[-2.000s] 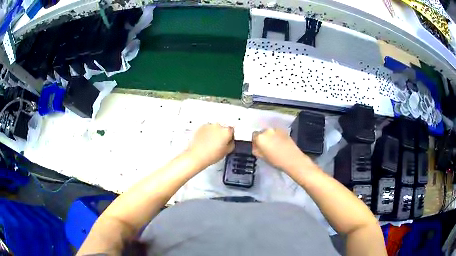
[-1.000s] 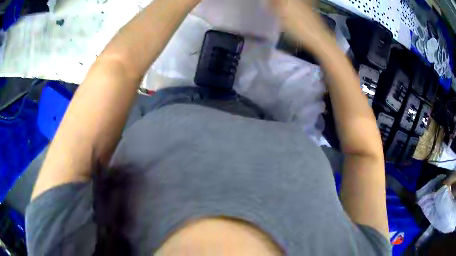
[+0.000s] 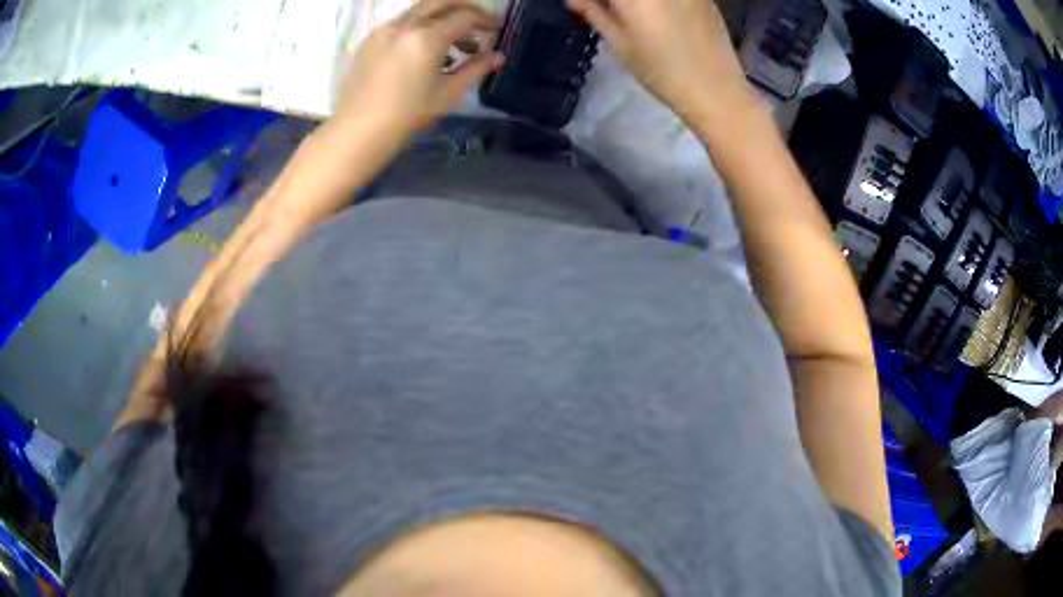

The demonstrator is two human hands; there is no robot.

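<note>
A black housing [image 3: 542,64] lies at the top middle, near the wearer's body, with its slots along its right side. The frame's top edge cuts it off. My left hand [image 3: 414,64] is at its left side, thumb and fingers bent and apart, close to the housing's edge. I cannot tell if it holds a small part. My right hand [image 3: 659,47] is at the housing's upper right, its fingertips near the top edge and partly cut off. Whether it grips anything is unclear.
More black housings [image 3: 880,169] stand in rows at the right; one [image 3: 783,44] lies nearer on white wrap. A dotted white sheet [image 3: 950,35] and pale round parts [image 3: 1028,117] are at the upper right. A blue stool [image 3: 122,175] is at the left. Another person's arm [image 3: 1041,434] shows lower right.
The view has tilted down towards the wearer's body. Both hands have come from the bench beyond to the near housing's sides. The pale blurred thing between them no longer shows.
</note>
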